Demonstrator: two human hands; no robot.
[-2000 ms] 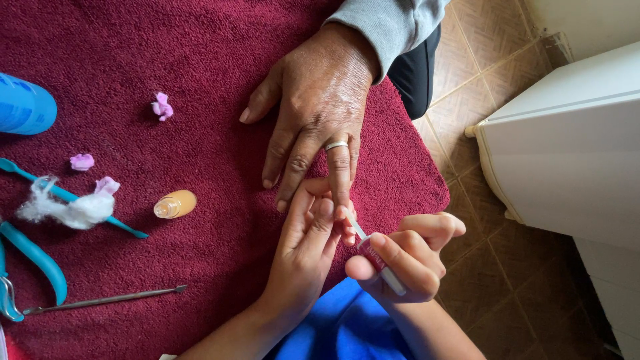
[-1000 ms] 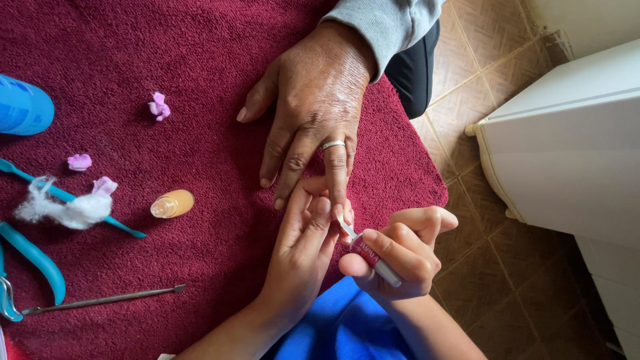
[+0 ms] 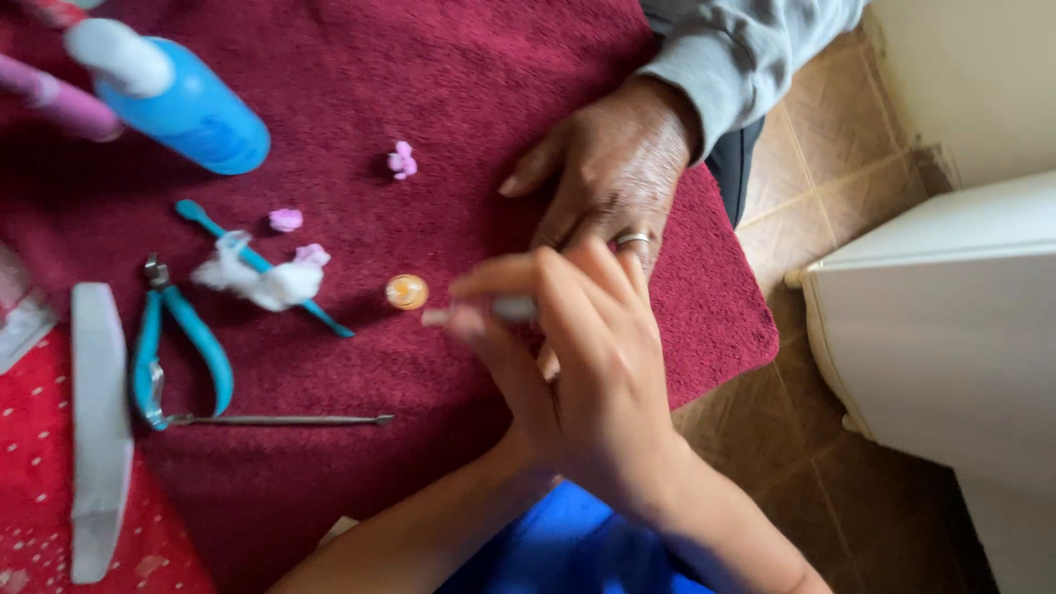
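My right hand (image 3: 590, 363), blurred, grips a small light-coloured applicator (image 3: 513, 309) whose narrow tip points left, close to a small amber container (image 3: 407, 292) on the dark red towel (image 3: 462, 206). Most of my left hand (image 3: 528, 429) lies hidden under my right hand, so its hold cannot be seen. Beyond my hands, another person's hand (image 3: 615, 177) rests palm down on the towel, a ring (image 3: 633, 238) on one finger. Its fingertips are partly covered by my right hand.
Left on the towel are cotton wool (image 3: 289, 285) over a teal stick (image 3: 332, 321), pink tufts (image 3: 402, 160), teal-handled nippers (image 3: 202, 351), a metal cuticle pusher (image 3: 305, 421), a grey nail file (image 3: 101, 429) and a blue bottle (image 3: 198, 111). A white cabinet (image 3: 940, 330) stands right.
My right hand has moved left with the applicator, away from the other person's fingertip, and now covers most of my left hand. The view has shifted left.
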